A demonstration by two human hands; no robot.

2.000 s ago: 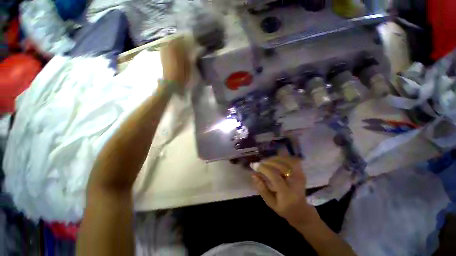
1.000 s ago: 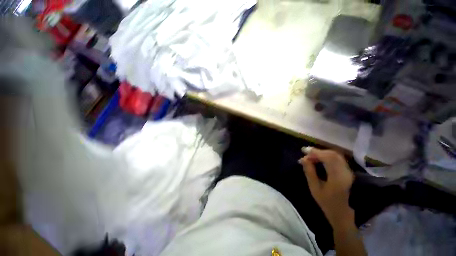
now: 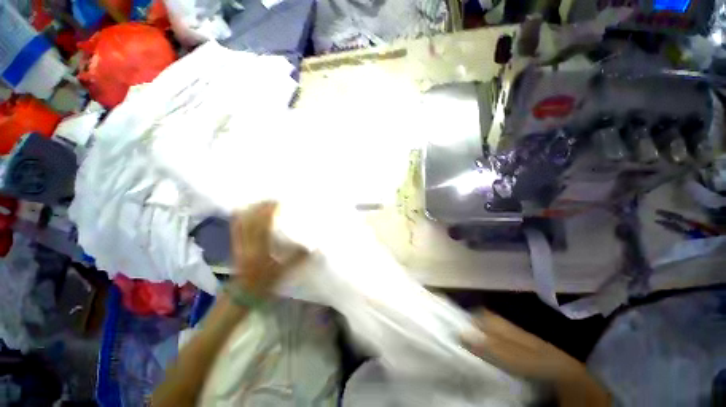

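Note:
A long white fabric piece stretches from the white pile at the left across the table's front edge to the lower right. My left hand grips it near the pile, with a band on the wrist. My right hand is blurred at the fabric's lower right part; its fingers are partly hidden, so its grip is unclear. The overlock machine stands right of the fabric, its cloth plate bright under the lamp.
The white pile covers the table's left end. White tape hangs at the front edge. Snips lie right of the machine. A blue crate stands below left, red bags behind. A rounded pale heap is at the lower right.
The view has swung back towards the table. My left hand has come to the white fabric at the pile. My right hand, earlier empty below the table edge, is now at the fabric's lower part.

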